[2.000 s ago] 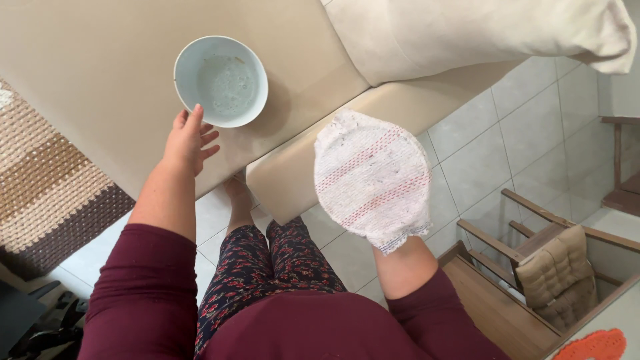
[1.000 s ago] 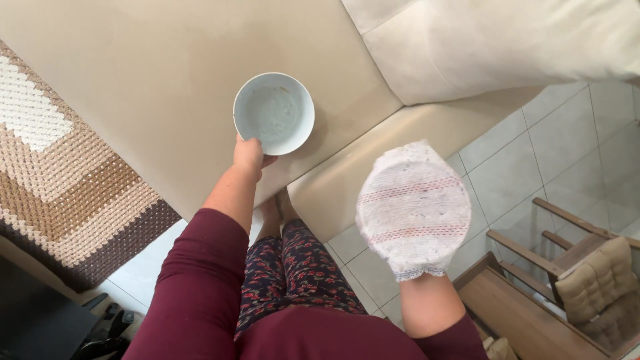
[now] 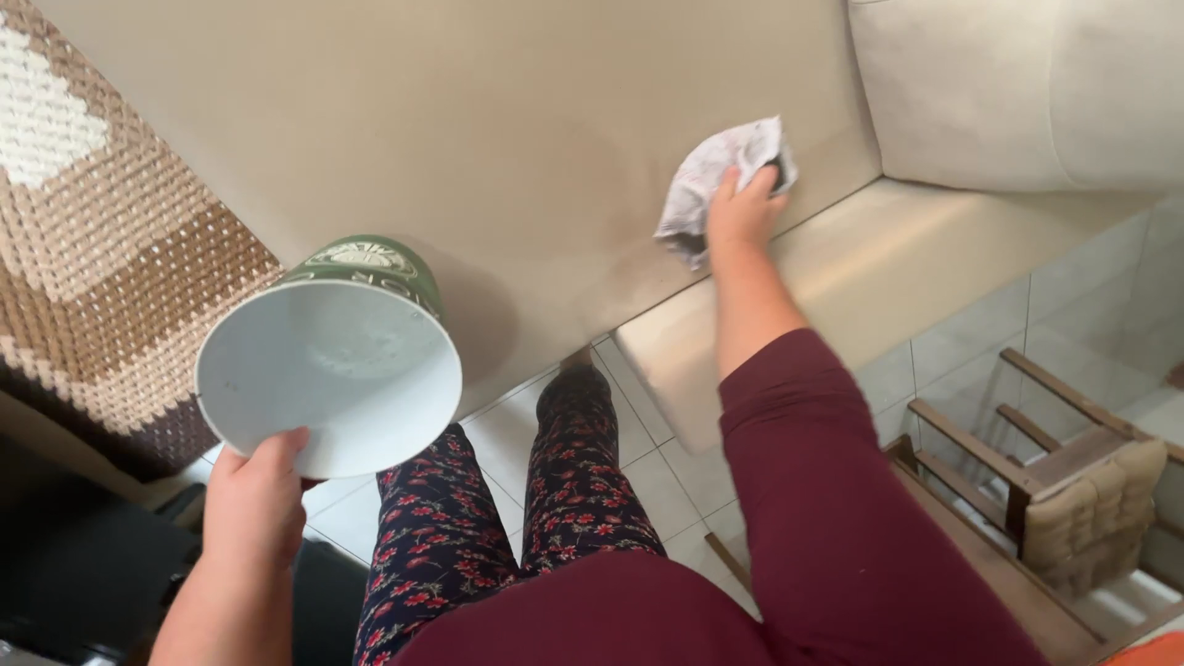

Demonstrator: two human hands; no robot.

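Note:
My left hand [image 3: 264, 490] grips the near rim of a round bucket [image 3: 328, 379], green with pale print outside and white inside, tilted toward me with some liquid in its bottom. Toward the right, my right hand [image 3: 745, 213] holds a whitish cloth [image 3: 708, 176] against the beige sofa seat [image 3: 518, 111]. Something dark shows at the cloth's edges, under it; what it is cannot be told. Slightly darker patches mark the seat beside the cloth.
A beige cushion [image 3: 999, 92] lies at the upper right. A brown and cream woven rug [image 3: 111, 250] is at the left, dark furniture [image 3: 74, 546] at the lower left. Wooden chairs, one with a tufted seat pad [image 3: 1091, 518], stand on the tiled floor [image 3: 666, 481] at the lower right.
My right hand, raised with the cloth facing up, is now turned down onto the seat. My left hand was open beside the bucket, then took its rim; the bucket is now tilted nearer to me.

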